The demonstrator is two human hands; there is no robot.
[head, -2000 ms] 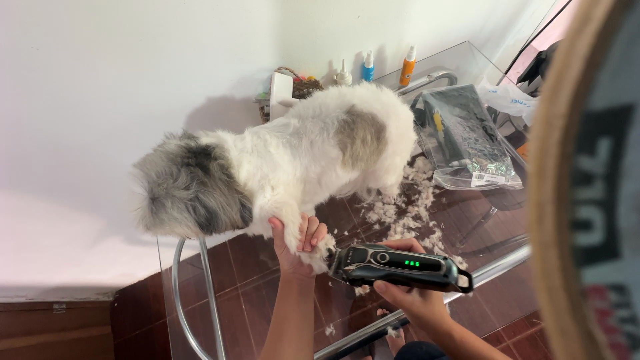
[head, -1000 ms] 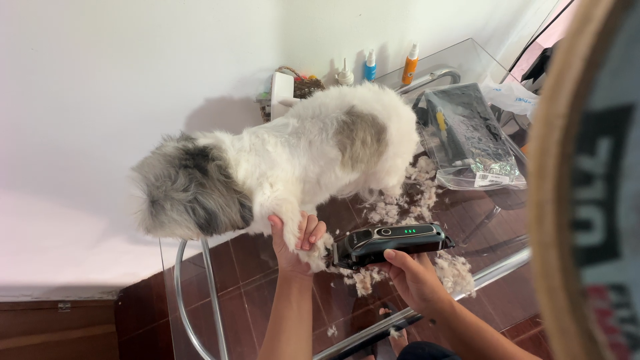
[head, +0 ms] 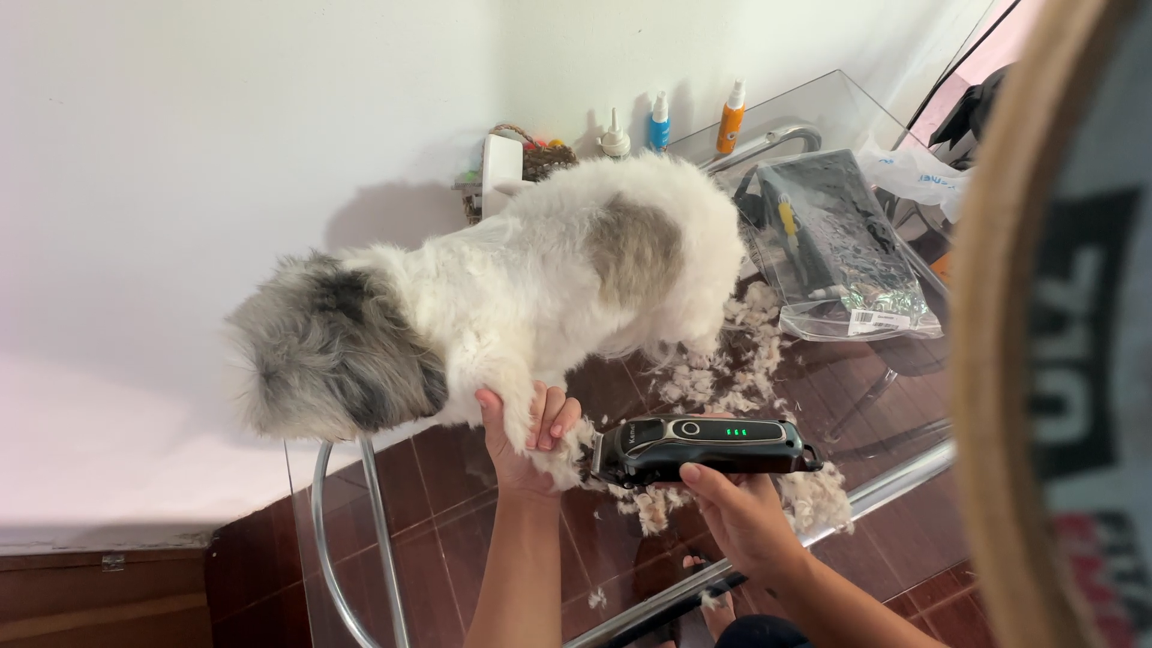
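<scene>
A long-haired white and grey dog (head: 540, 261) stands on a glass-topped table, its grey head at the left. My left hand (head: 522, 441) is wrapped around the dog's front leg, just above the paw (head: 565, 457). In my right hand (head: 742, 517) is a black cordless hair clipper (head: 702, 447) with green lights, its blade end at the left against the fur of that paw. Clumps of cut fur (head: 814, 498) lie on the glass by the clipper, and more lie below the dog's hindquarters.
Behind the dog are a wicker basket (head: 547, 160), a white nozzle bottle (head: 614, 139), a blue spray bottle (head: 660, 124) and an orange one (head: 731, 119). A clear plastic case (head: 846, 234) lies at right. A blurred wooden-rimmed round object (head: 1008, 297) blocks the right edge. The table has metal tube legs (head: 378, 540).
The clipper has shifted slightly at the paw, tilting first up and then back toward level. My left hand still holds the leg, and the dog has hardly moved.
</scene>
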